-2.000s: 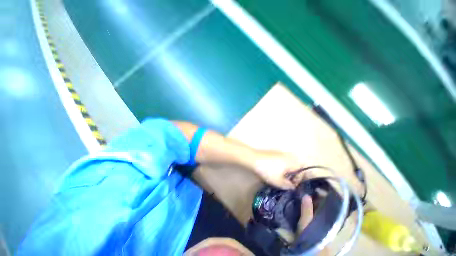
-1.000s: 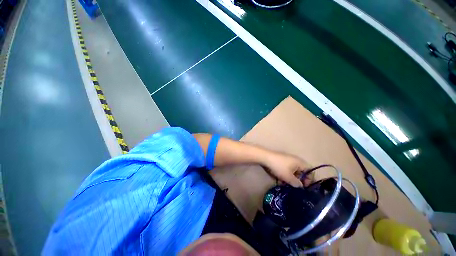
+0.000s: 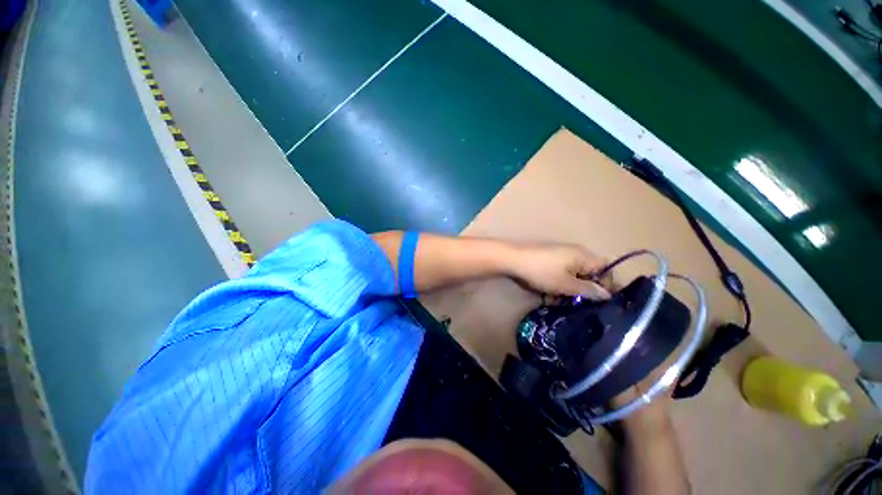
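Note:
A black headset [image 3: 629,334] with two shiny tubes is held above the cardboard sheet [image 3: 542,208], close to my black-clothed front. One ear cup [image 3: 542,334] is open, with thin wires and a small green board piece at its edge. My left hand [image 3: 571,271], with a blue band at the wrist, comes from the left and grips the upper edge of the headset by the dark boom or cord. My right hand [image 3: 643,396] comes from below and holds the headset from the headband side; its fingers are mostly hidden behind the band and tubes.
A yellow squeeze bottle [image 3: 788,389] lies on its side on the cardboard, right of the headset. A black cable [image 3: 711,249] runs along the cardboard's right edge to a bundled part [image 3: 711,360]. More cables show at the lower right corner [image 3: 861,479]. A white rail [image 3: 600,116] crosses the green surface.
The headset, cardboard and bottle sit higher in the picture. The headset is turned somewhat, and my right hand and forearm now show below it. My left hand stays at its upper edge.

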